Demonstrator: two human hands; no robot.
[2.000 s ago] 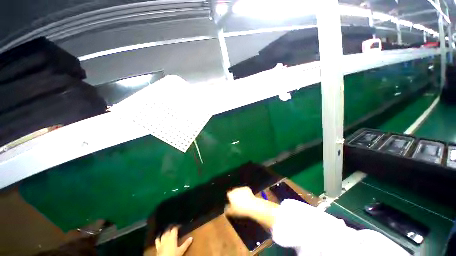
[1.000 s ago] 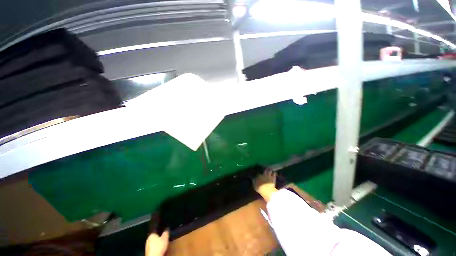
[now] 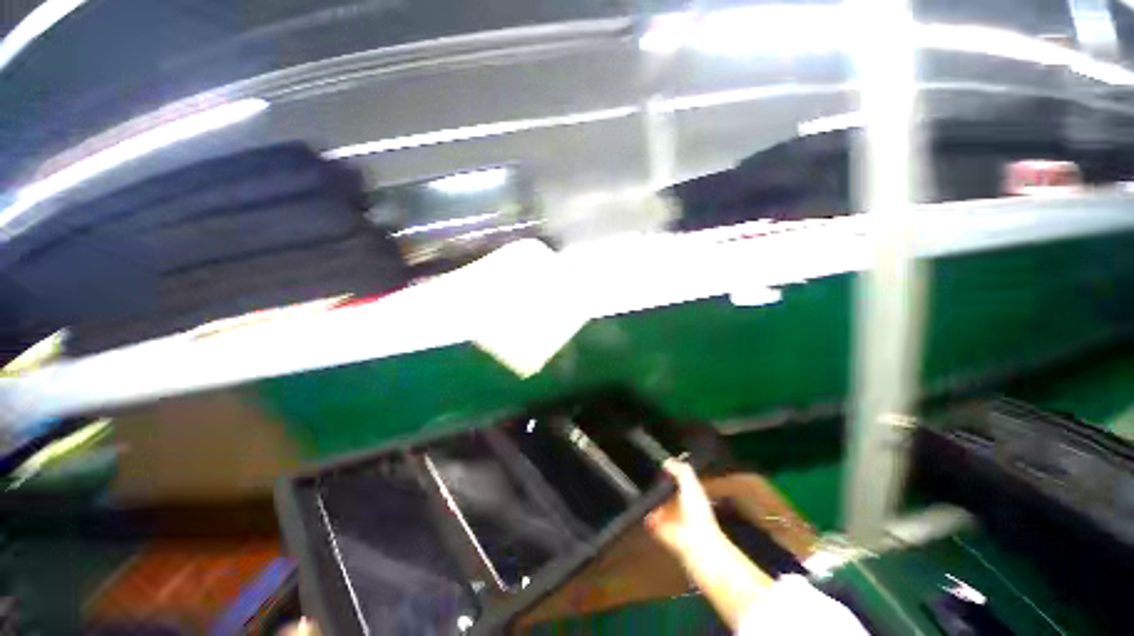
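Note:
A black tray [image 3: 289,528] with several slots holding dark glossy phones [image 3: 404,547] is tilted up in front of me above the wooden board [image 3: 609,581]. My right hand [image 3: 682,512] holds the tray's right end. My left hand [image 3: 299,627] is mostly cut off by the bottom edge at the tray's left corner; only a fingertip or so shows, and its grip is hard to see. The picture is blurred by motion.
A white post [image 3: 885,311] stands right of the board. A long black tray [image 3: 1032,466] and a dark phone [image 3: 964,609] lie on the right. A white sheet [image 3: 532,326] hangs from the shelf [image 3: 162,383]. An orange-brown surface [image 3: 174,584] shows at lower left.
The tray has been lifted and tilted, and its phone-filled slots now show. My right hand is still at its right end. The view has swung left, bringing the lower-left surface into sight.

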